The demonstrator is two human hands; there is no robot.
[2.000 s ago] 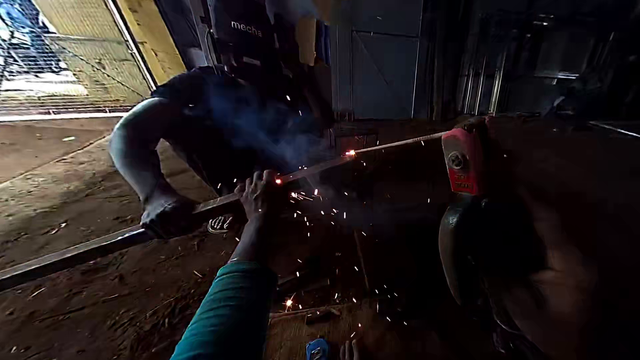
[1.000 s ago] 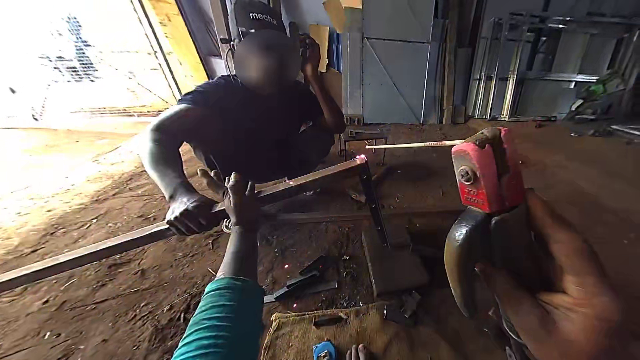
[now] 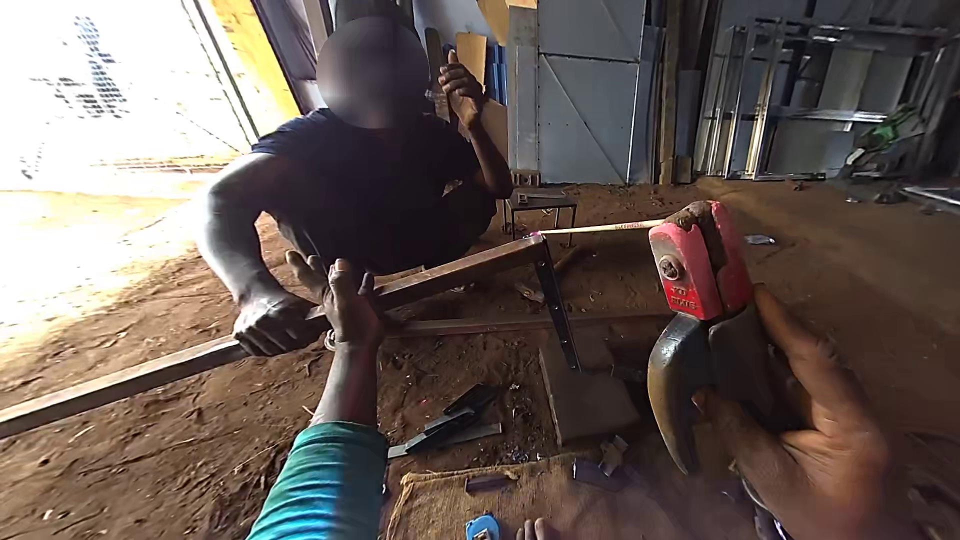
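Note:
My right hand (image 3: 817,427) grips a red-headed welding electrode holder (image 3: 694,262) at the right. A thin welding electrode (image 3: 600,227) runs left from its jaws, its glowing tip at the end of a long square metal tube (image 3: 465,270). A dark metal bar with holes (image 3: 559,311) stands below that end, its foot by a flat block (image 3: 589,397). My left hand (image 3: 345,300), fingers raised and spread, rests against the tube; whether it grips cannot be told. Beside it, a co-worker's hand (image 3: 274,324) holds the same tube.
The co-worker (image 3: 375,195) squats across from me, other hand raised. Another metal bar (image 3: 480,325) lies behind the tube. Metal offcuts (image 3: 450,424) lie on the dirt floor. A blue tape measure (image 3: 482,527) sits on sackcloth (image 3: 431,502). A small metal stand (image 3: 540,201) and metal frames (image 3: 810,112) are farther back.
The sparks and smoke seen two seconds ago are gone, and the scene is brighter. My left fingers, closed round the tube then, are now raised. The co-worker's other hand has come up into view.

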